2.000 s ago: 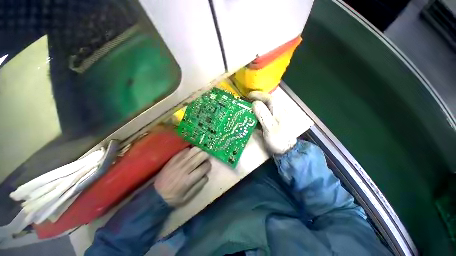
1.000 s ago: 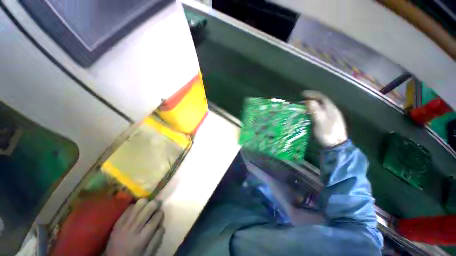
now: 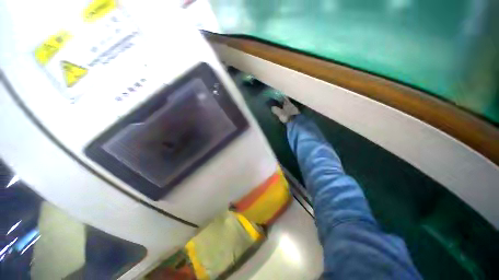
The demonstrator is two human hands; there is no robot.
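Observation:
My right hand [image 3: 285, 111], in a whitish glove, reaches far out over the dark green belt [image 3: 350, 139] beside the white housing. It is small and blurred. A green circuit board [image 3: 272, 97] shows faintly at its fingertips; I cannot tell whether the fingers hold it or only touch it. My left hand is out of the picture.
The white housing [image 3: 71, 131] with a dark display screen [image 3: 169, 136] stands at left. Below are a yellow-edged pad [image 3: 221, 246], a yellow and red block [image 3: 265, 199] and the light ledge [image 3: 290, 249]. A pale rail with a brown edge [image 3: 383, 90] runs above the belt.
My right hand has carried the board from the ledge over the belt and now reaches far forward along it. The view has swung right and up. My left hand has left the picture.

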